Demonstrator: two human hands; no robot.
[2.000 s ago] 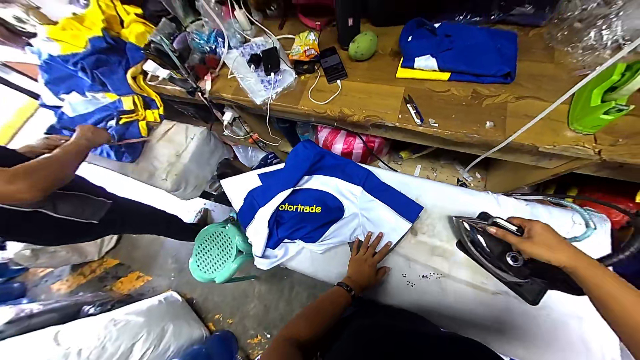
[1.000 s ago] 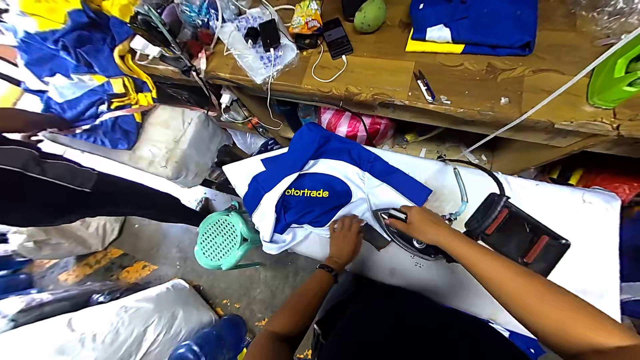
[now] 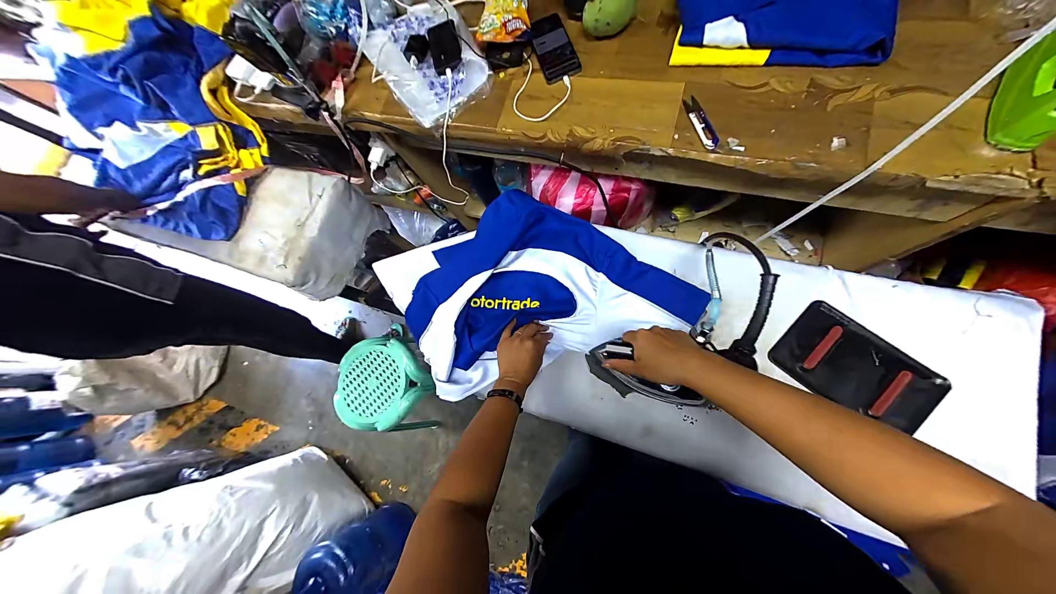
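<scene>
A blue and white shirt (image 3: 569, 289) with yellow lettering lies spread over the left part of a white padded ironing board (image 3: 874, 289). My left hand (image 3: 522, 351) rests on the shirt just below the lettering, its fingers touching the cloth. My right hand (image 3: 660, 356) is closed around the handle of a clothes iron (image 3: 652, 384), which sits at the shirt's lower right edge near the board's front; its soleplate is mostly hidden. A hose runs from the iron's rear. To the right lies a black iron rest (image 3: 858, 367) with two red strips.
Behind the board, a wooden table (image 3: 627, 103) holds a phone (image 3: 555, 48), thread snips (image 3: 700, 124) and folded blue clothing (image 3: 788, 33). A green plastic stool (image 3: 381, 384) stands at left. Another person's arm (image 3: 66, 198) is over garments at far left. A white cord slants above the board.
Two seconds ago the iron was on the rest at right; my right hand has brought it left beside the shirt. My left hand has moved left, onto the shirt by the lettering.
</scene>
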